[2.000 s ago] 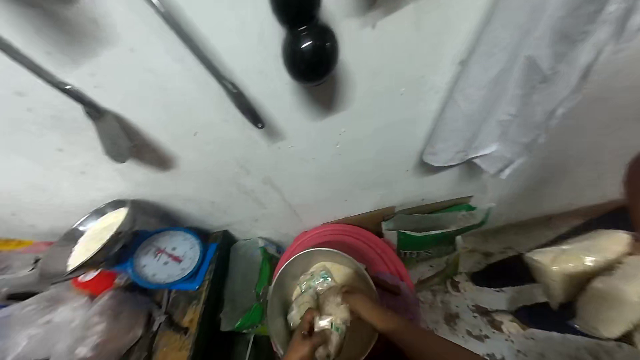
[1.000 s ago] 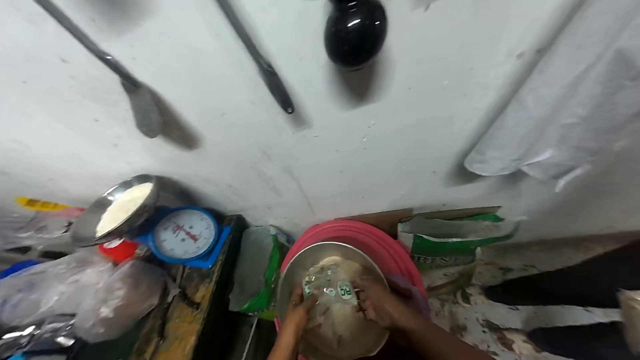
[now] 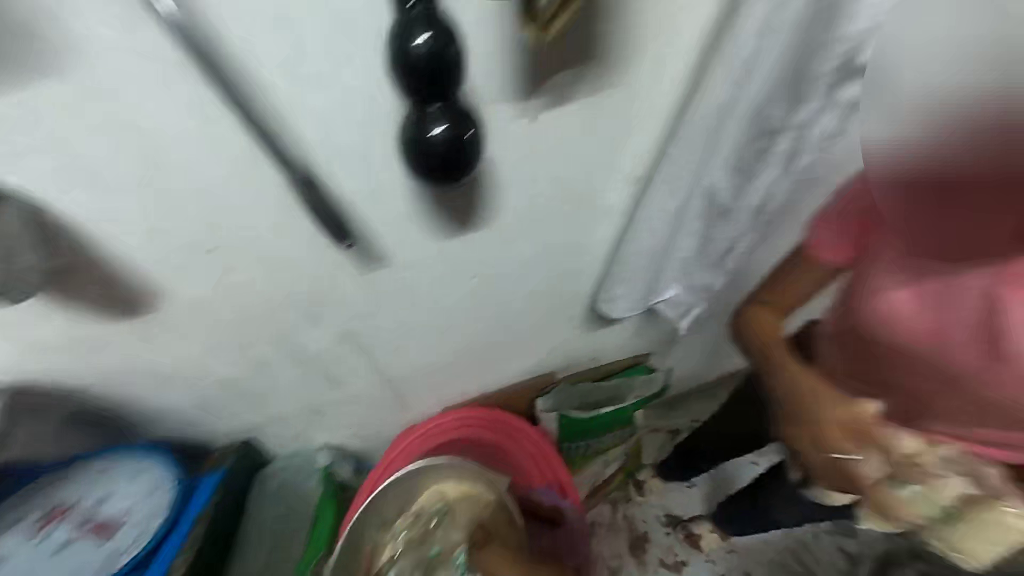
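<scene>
At the bottom of the view, a round metal bowl [image 3: 432, 466] holds plastic bags of pale contents [image 3: 428, 532]. My right hand [image 3: 500, 548], badly blurred, is at the bowl's right side against the bags; its fingers and any hold on them cannot be made out. I cannot make out my left hand at the lower edge. Under and behind the bowl is a pink-red round tub or lid [image 3: 480, 428].
A blue dial scale [image 3: 88, 512] is at lower left, near green-and-white sacks [image 3: 596, 408]. Another person in a pink shirt [image 3: 920, 344] stands at right, hands on pale bagged items [image 3: 944, 496]. Utensils [image 3: 264, 132] and white cloth [image 3: 704, 200] hang on the wall.
The view has swung to the right, bringing the other person's upper body and hands into sight. My left hand, seen at the bowl before, can no longer be made out.
</scene>
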